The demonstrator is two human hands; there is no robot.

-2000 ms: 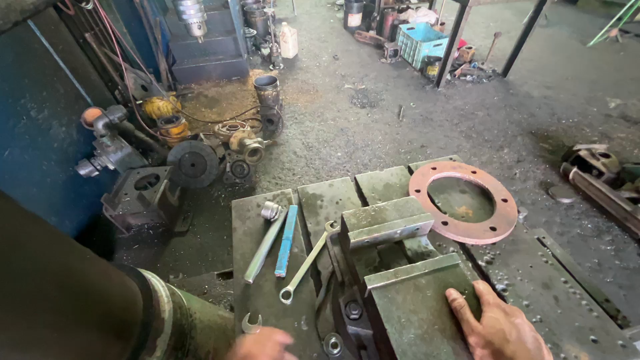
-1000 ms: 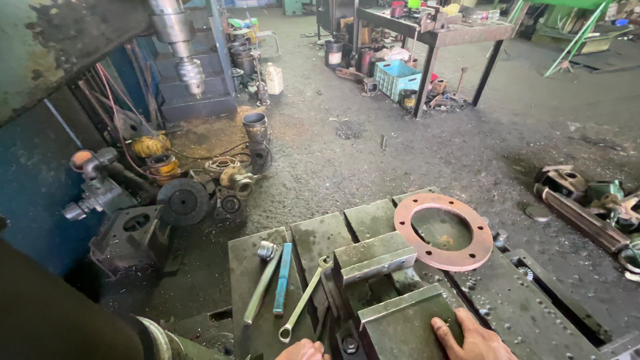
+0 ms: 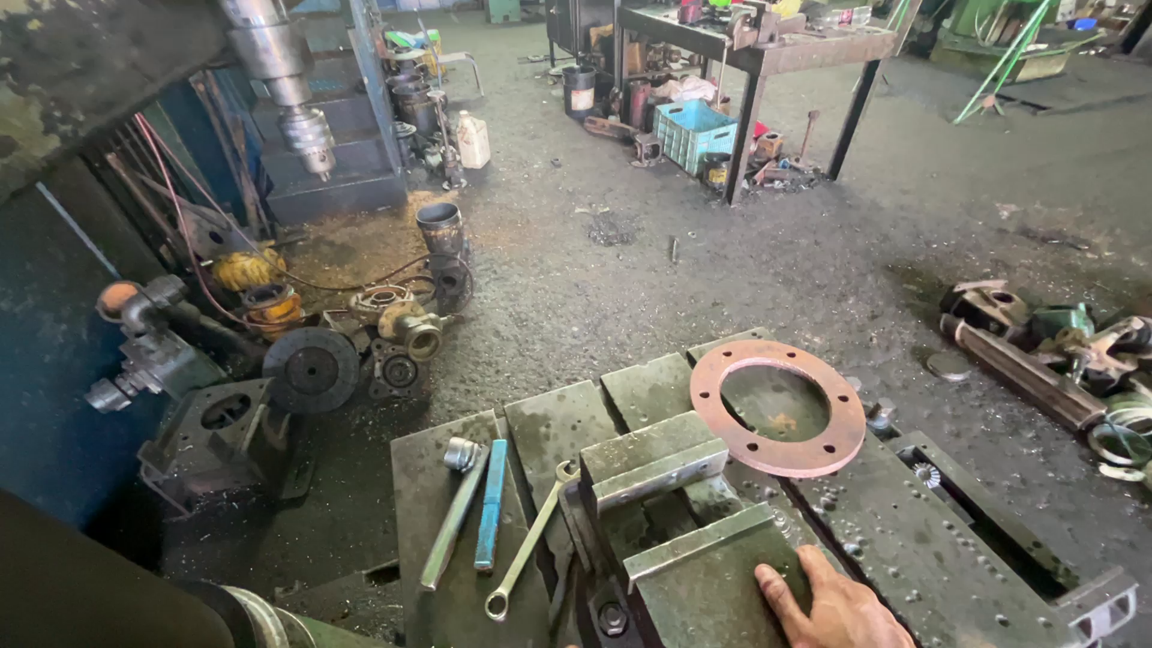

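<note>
My right hand (image 3: 832,598) rests with spread fingers on the near jaw block of a steel machine vise (image 3: 706,576), holding nothing. The vise sits on a slotted machine table (image 3: 459,522). A reddish flat ring with bolt holes (image 3: 778,454) lies beyond the vise, to its right. Left of the vise lie a combination wrench (image 3: 531,544), a blue bar-shaped tool (image 3: 490,504) and a socket handle with a socket head (image 3: 454,517). Of my left hand, at most a tiny bit shows at the bottom edge, too little to judge.
A drill chuck (image 3: 308,139) hangs at the upper left. Flanges and castings (image 3: 310,369) lie on the floor left of the table, more metal parts (image 3: 1026,369) at the right. Further back stand a metal workbench (image 3: 810,56) and a blue plastic crate (image 3: 693,135).
My left hand, seen earlier at the bottom beside the vise, has dropped almost wholly out of view. My right hand stays on the vise. The view has tilted up since the first frame.
</note>
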